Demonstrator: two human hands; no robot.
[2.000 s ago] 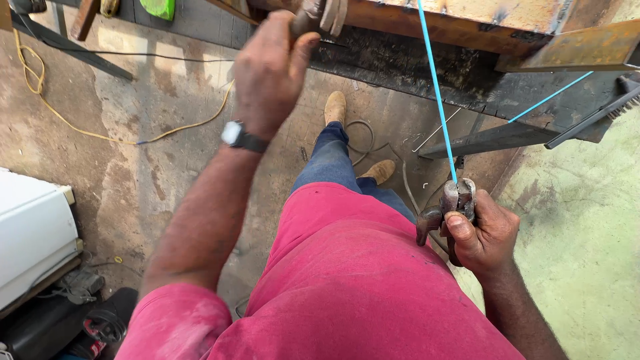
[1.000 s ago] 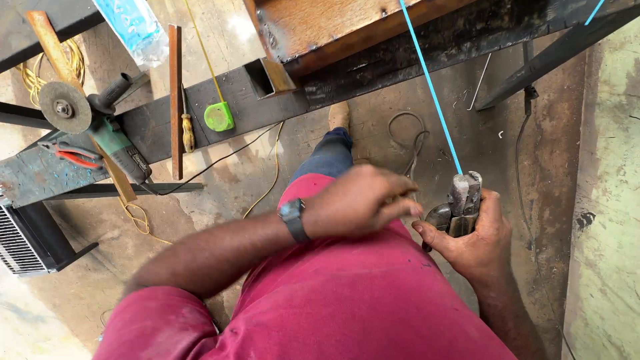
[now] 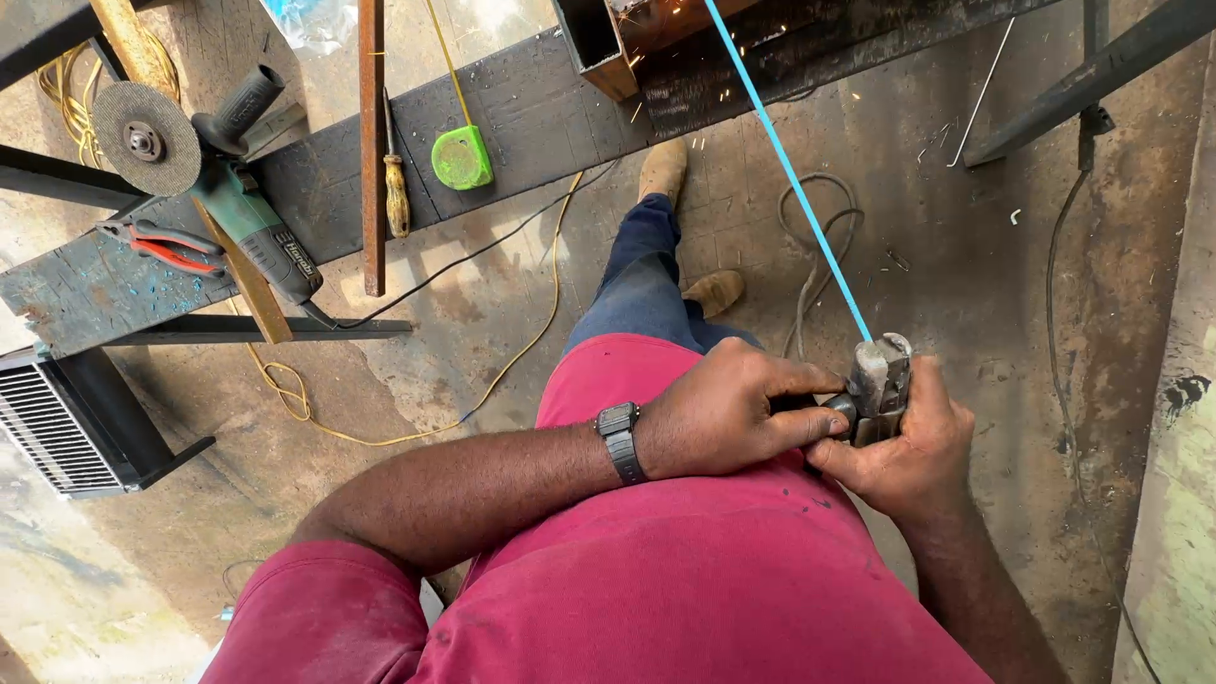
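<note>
My right hand (image 3: 912, 446) grips a worn welding electrode holder (image 3: 876, 385). From its jaws a thin blue welding electrode (image 3: 793, 185) runs up and left toward the steel at the top, where small sparks fly. The fingers of my left hand (image 3: 750, 408) reach the left side of the holder, with thumb and forefinger at a dark rounded part (image 3: 840, 414); how firmly they pinch it is hard to tell. A square steel tube (image 3: 600, 52) with an open end lies beside the sparks on the dark bench beam (image 3: 541, 109).
An angle grinder (image 3: 252, 214), red-handled pliers (image 3: 176, 249), a rusty steel bar (image 3: 372, 142), a screwdriver (image 3: 395, 195) and a green tape measure (image 3: 462, 158) lie on the bench. Cables (image 3: 494, 385) cross the floor. A black bench leg (image 3: 1073, 90) slants at right.
My left hand has come down from the steel at the top to the electrode holder in my right hand. Sparks now show at the steel. The view has shifted left.
</note>
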